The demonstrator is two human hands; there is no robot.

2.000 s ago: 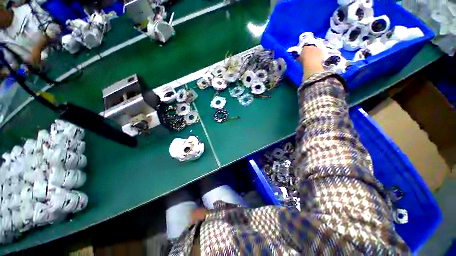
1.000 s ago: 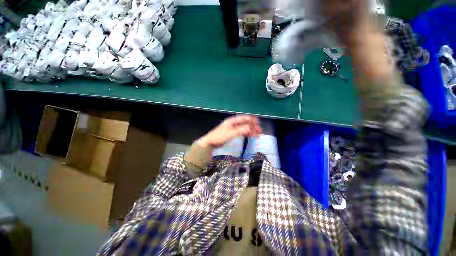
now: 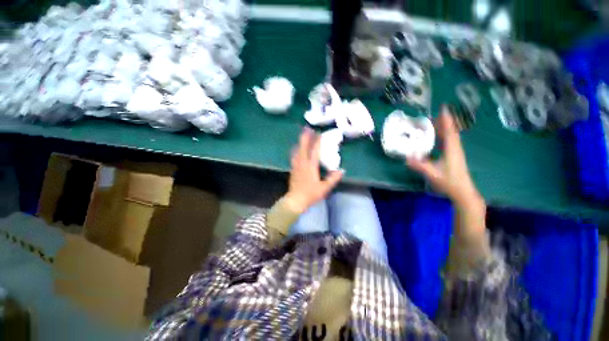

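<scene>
Several white housings lie on the green bench in front of me: a lone one (image 3: 276,94) at the left, a close group (image 3: 354,118) in the middle, and one with a dark centre (image 3: 404,133) at the right. My left hand (image 3: 311,172) is open, thumb and fingers apart, around the near side of the group's closest housing (image 3: 330,149); blur hides whether it touches it. My right hand (image 3: 449,162) is open, fingers up and spread, its thumb close to the right housing's lower edge. The frame is blurred.
A large pile of white housings (image 3: 127,63) covers the bench's left. A black screwdriver (image 3: 345,43) hangs by a metal box. Disc parts (image 3: 534,93) are heaped back right. Blue bins (image 3: 559,266) stand at the right, cardboard boxes (image 3: 127,213) on the floor left.
Several housings now lie left of the single one. My right hand came down from the blurred white parts at the back and is now open. My left hand moved up over the bench edge.
</scene>
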